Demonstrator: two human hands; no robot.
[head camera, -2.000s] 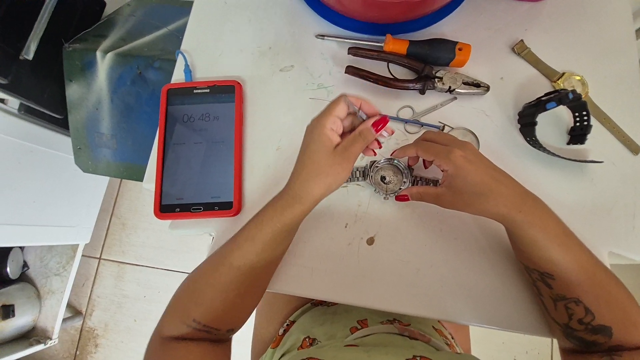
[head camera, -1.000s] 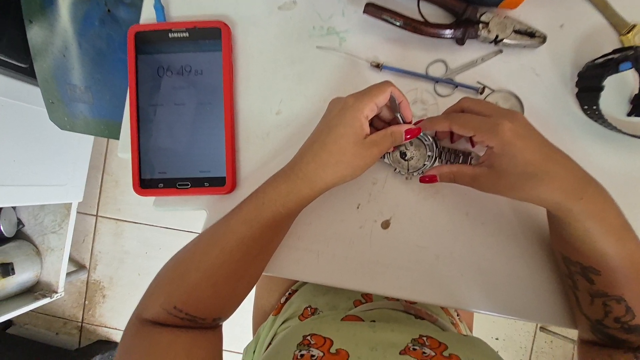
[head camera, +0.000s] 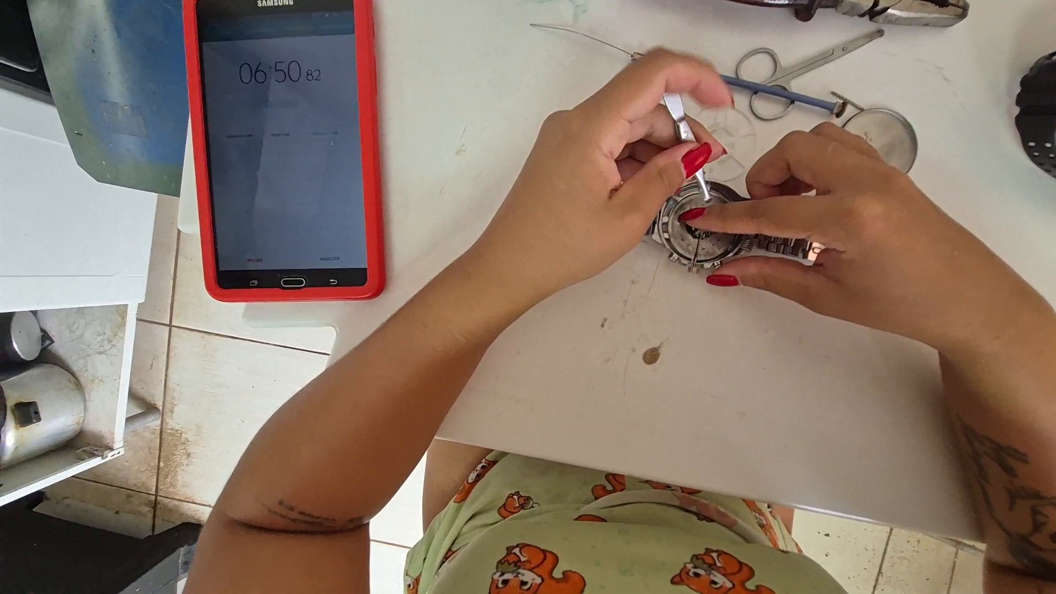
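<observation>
A metal wristwatch lies on the white table, its round case facing up with the inside apparently exposed. My left hand grips a small metal tool, whose lower tip meets the upper part of the case. My right hand rests at the watch, index fingertip on the case and thumb just below it; the metal bracelet runs beneath this hand. Beyond the hands are small metal scissors, a thin blue rod lying across them and a round metal disc.
A tablet in a red case shows a running timer at the left. Pliers lie at the top edge, and a black watch strap at the far right. The table's near edge runs above my lap.
The view has moved closer to the table. My left hand's index finger has lifted, showing more of the metal tool. The right hand stays at the watch.
</observation>
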